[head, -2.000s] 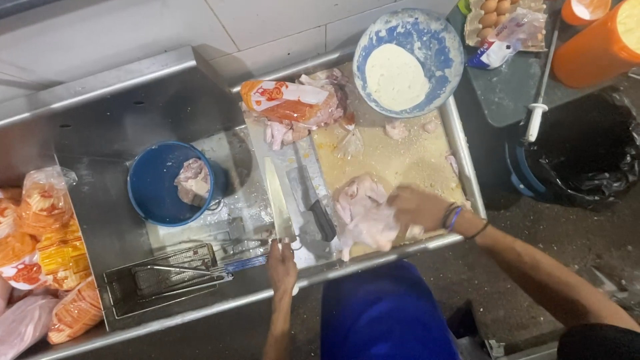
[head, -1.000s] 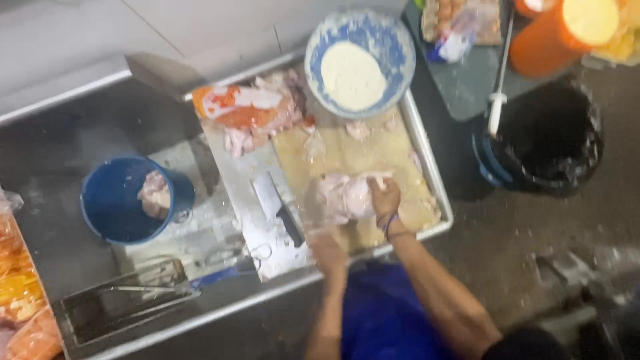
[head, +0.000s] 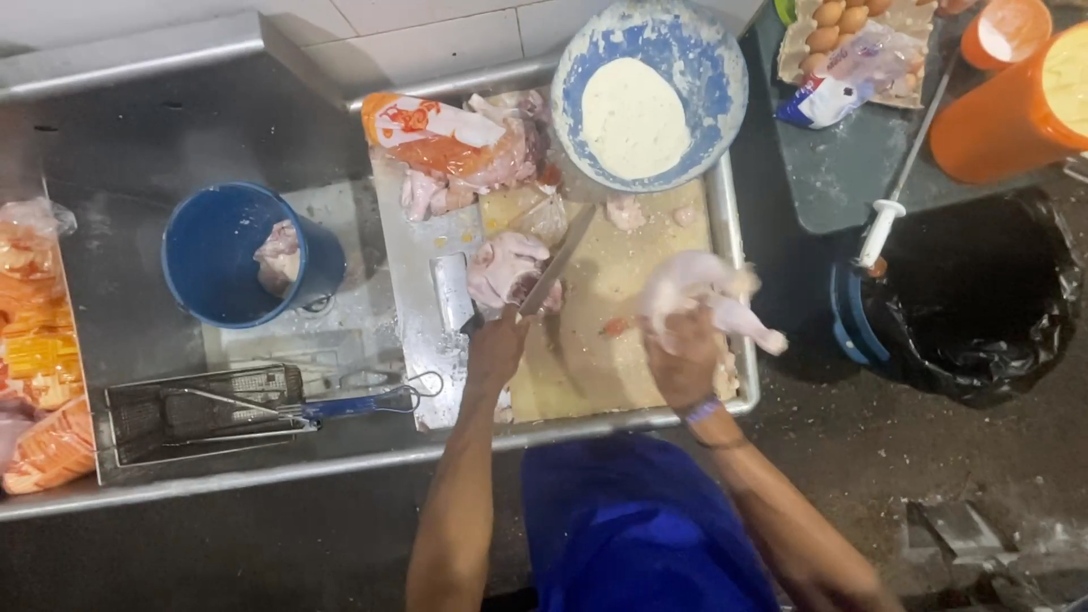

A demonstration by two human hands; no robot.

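Observation:
My left hand (head: pixel 496 350) grips a long-bladed knife (head: pixel 561 259), its blade slanting up and away over the cutting board (head: pixel 595 374). Beside the blade, on its left, lies a piece of raw chicken (head: pixel 501 270). My right hand (head: pixel 687 350) holds another raw chicken portion with legs (head: pixel 693 293), slightly blurred, over the right part of the board. A cleaver (head: pixel 452 289) lies left of the first piece, partly hidden by it and my left hand. Small raw scraps (head: pixel 626 212) rest near the bowl.
A blue bowl of white flour or batter (head: pixel 636 119) and bagged chicken (head: pixel 438 140) stand behind. To the left are a blue bucket (head: pixel 225 255) and a fryer basket (head: pixel 204 412). A bin lined with black plastic (head: pixel 969 297) and a sharpening steel (head: pixel 884 225) are at right.
The chicken under my hands at the board's middle is now in separate portions, one at left, one in my right hand. My right hand has moved right, relative to the board.

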